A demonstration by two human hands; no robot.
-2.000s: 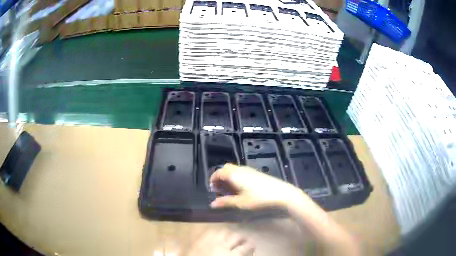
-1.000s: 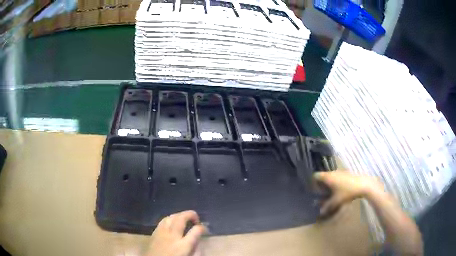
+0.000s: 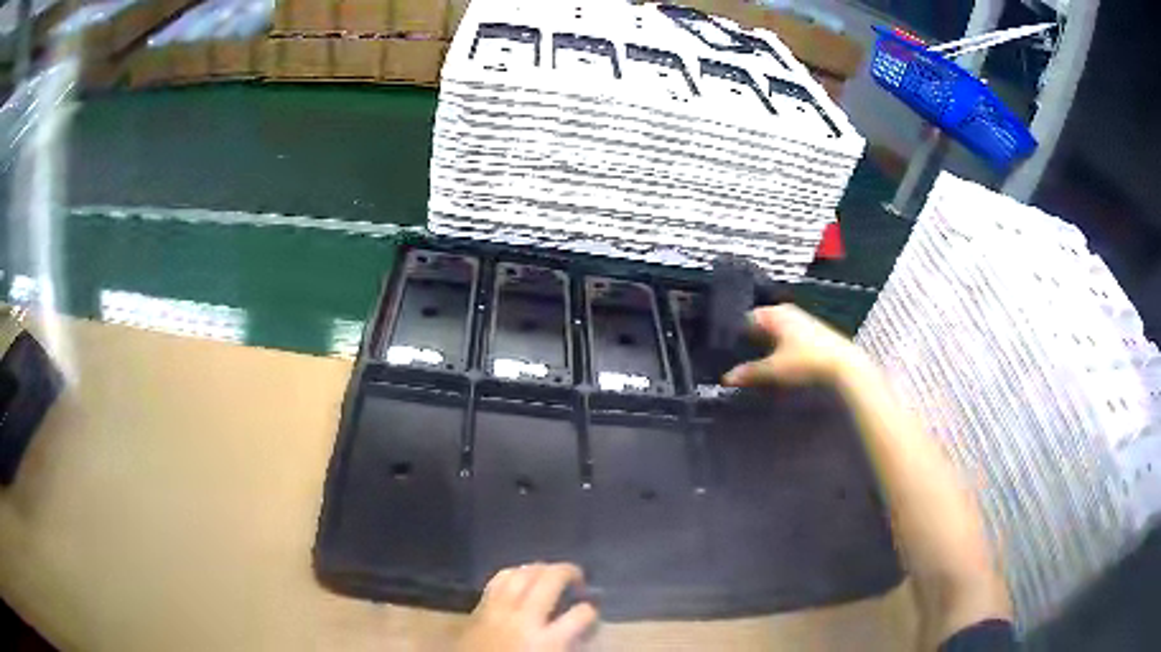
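Note:
A black blister tray (image 3: 611,510) lies on the tan table. Its near row of pockets holds no frames. In its far row, dark phone middle frames (image 3: 430,312) lie in the pockets at left and centre. My right hand (image 3: 802,349) is over the far row's right end, its fingers gripping a blurred dark stack of frames (image 3: 731,303) that stands up from the tray. How many frames it holds cannot be told. My left hand (image 3: 535,609) is at the tray's near edge, cut off by the bottom of the picture, its fingers curled, nothing visible in it.
A tall stack of white blister trays (image 3: 637,166) stands beyond the black tray, with dark frames in its top pockets. Another white stack (image 3: 1006,395) leans at right. A dark object (image 3: 23,397) is at the left edge. A blue basket (image 3: 952,96) and cardboard boxes (image 3: 344,54) are in the background.
The near row's frames are gone from their pockets. My right hand has moved from the near row to the far row's right end with the stack. My left hand stays at the near edge.

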